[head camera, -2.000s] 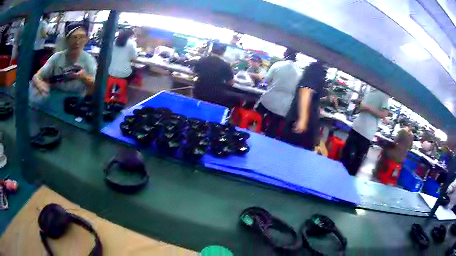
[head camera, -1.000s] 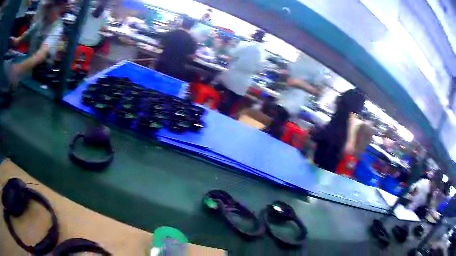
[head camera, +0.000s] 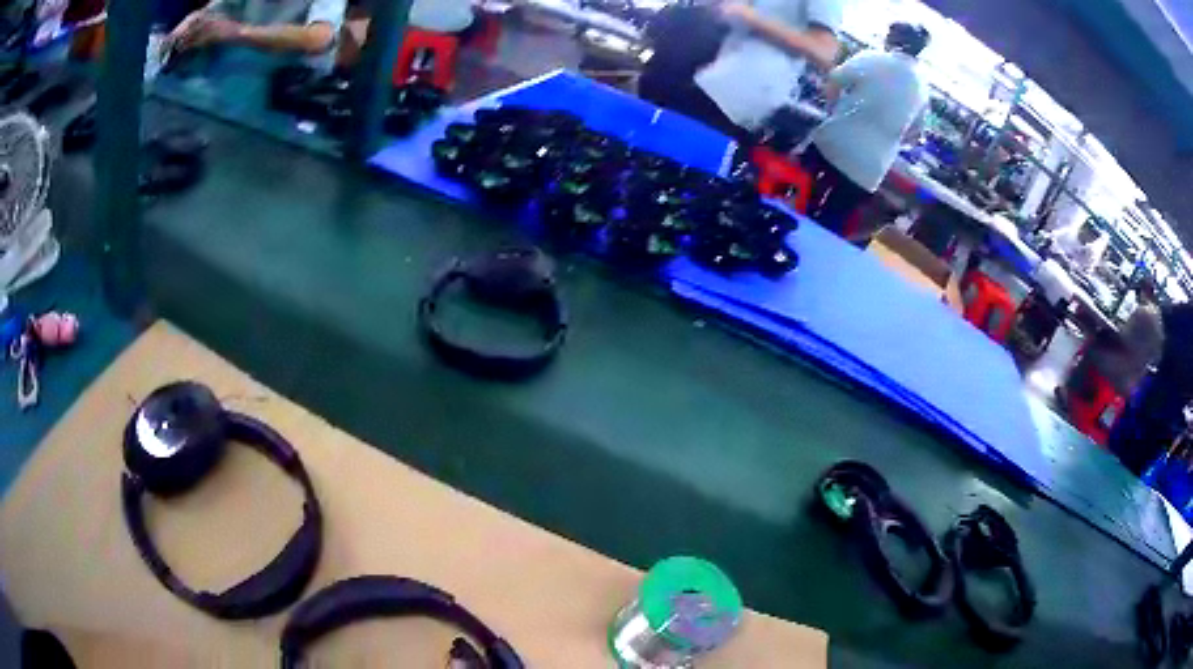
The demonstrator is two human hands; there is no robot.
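Note:
A black headphone (head camera: 225,591) lies on the tan board (head camera: 79,536) at the lower left, its shiny round ear cup at the loop's upper left. A second headphone (head camera: 380,596) lies beside it, cut off by the bottom edge. A solder spool (head camera: 676,612) with a green flange stands near the board's right end. Another headphone (head camera: 495,359) lies on the dark green surface above the board. Neither of my hands can be made out; a small dark shape at the bottom left corner is unclear.
Many black ear cup parts (head camera: 576,177) lie on blue sheets (head camera: 903,346). Two open headphones (head camera: 905,555) (head camera: 994,575) lie at the right. A white fan (head camera: 20,196), pink item (head camera: 55,328) and pale-handled tool (head camera: 25,369) are at the left. Green posts (head camera: 121,170) rise there. People are beyond.
The view has swung down and left after first swinging right. More of the board, the second headphone, the spool and the fan now show. The headphones keep their places.

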